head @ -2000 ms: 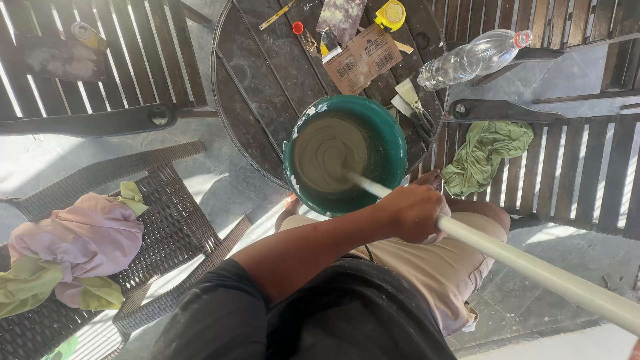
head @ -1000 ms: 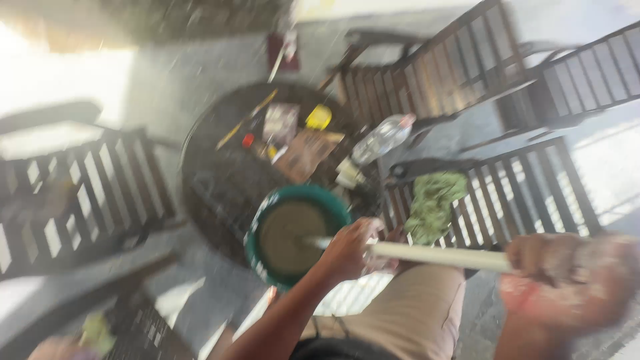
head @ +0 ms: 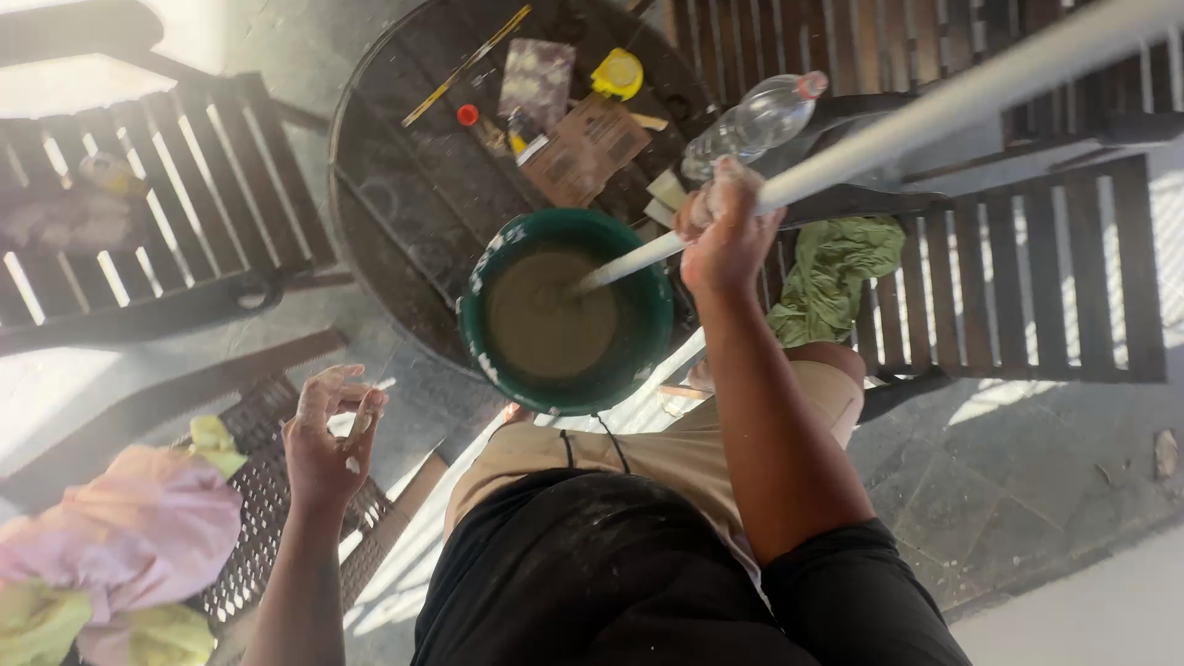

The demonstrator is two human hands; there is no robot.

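My right hand [head: 731, 227] is closed around a long pale pole [head: 860, 148], whose lower end dips into grey-brown wet mix [head: 546, 324] inside a green plastic bucket [head: 476, 347]. The pole slants from the bucket to the upper right corner. White residue marks the bucket's rim. Left of the bucket, my left hand [head: 333, 430] is raised with its fingers apart and bent, holding nothing; pale residue coats its fingers. What lies under the surface of the mix is hidden.
A round dark wooden table [head: 398, 185] carries a yellow tape measure [head: 617, 74], flattened cardboard [head: 587, 153], a red cap [head: 468, 115] and a clear plastic bottle [head: 758, 120]. Slatted wooden chairs stand around, one with green cloth [head: 837, 277]. Pink cloth [head: 139, 527] lies on a woven chair.
My left hand, not in view two seconds ago, now shows at the left. The pole has swung from pointing right to pointing up and right. The view has shifted.
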